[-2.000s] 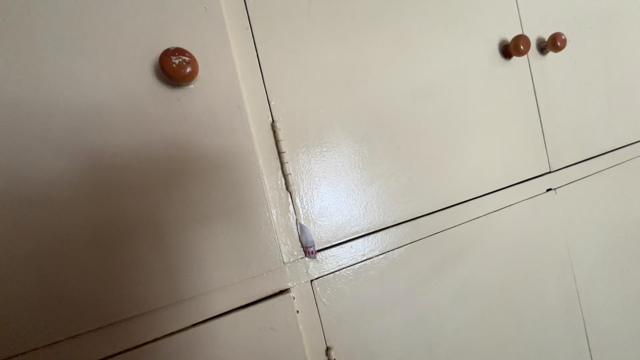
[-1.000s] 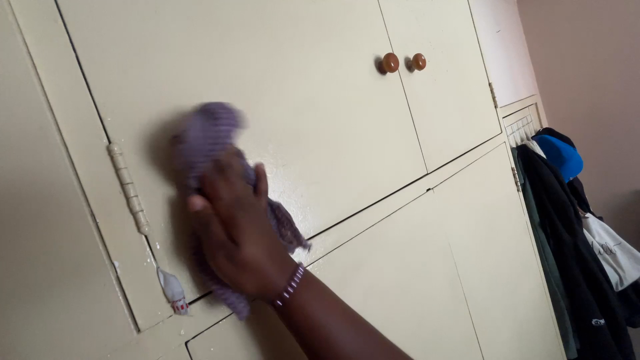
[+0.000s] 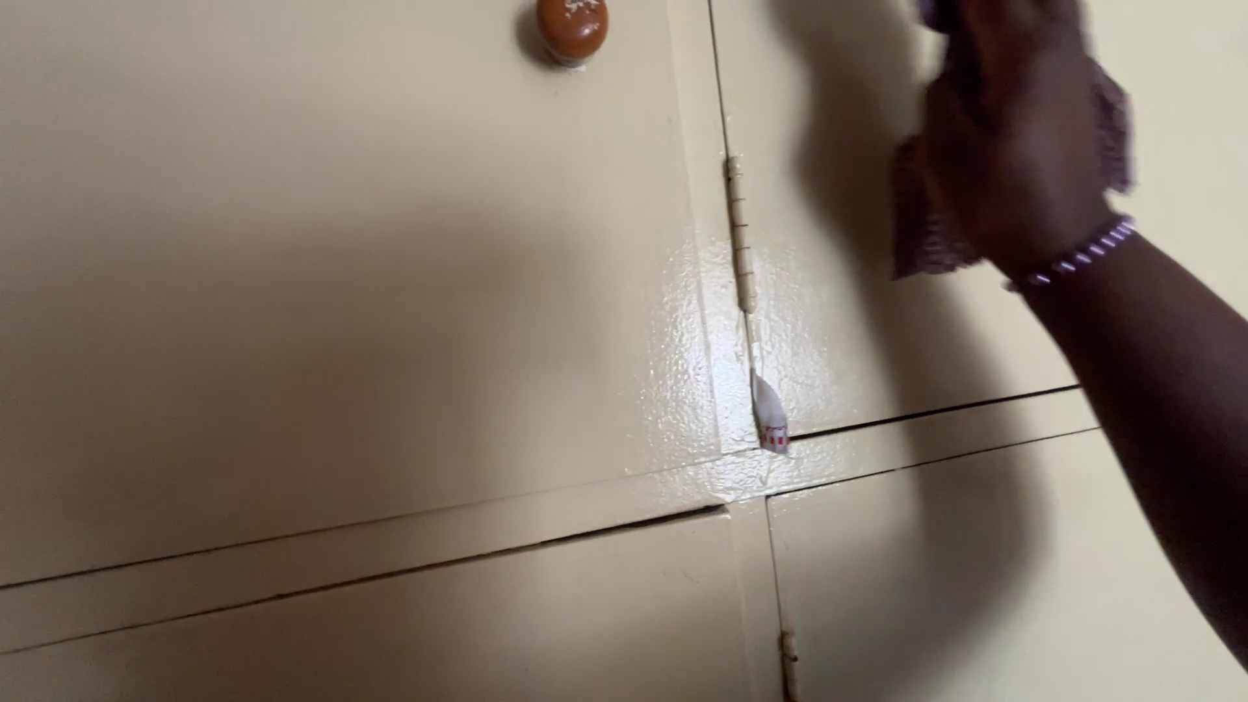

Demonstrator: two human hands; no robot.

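My right hand [image 3: 1024,146], blurred, reaches in from the right with a beaded bracelet on its wrist. It presses a purple textured cloth [image 3: 921,219] to the upper cream cabinet door [image 3: 848,322]; the cloth shows on both sides of the hand. The fingertips are cut off by the top edge of the view. My left hand is out of view. Left of the cloth, a painted hinge [image 3: 741,234] runs down the door's edge. Below the hinge, a small whitish scrap with red marks [image 3: 771,417] sticks out of the gap at the door's corner.
A round reddish-brown knob [image 3: 572,27] stands out from the cream panel at the upper left. Another hinge [image 3: 789,665] is on the lower door's edge. Narrow dark gaps separate the upper and lower doors. A broad shadow of the arm falls across the cabinet front.
My right hand, absent two seconds ago, came into view with the purple cloth and still holds it. The view has swung left, so the paired knobs and hanging clothes are out of sight.
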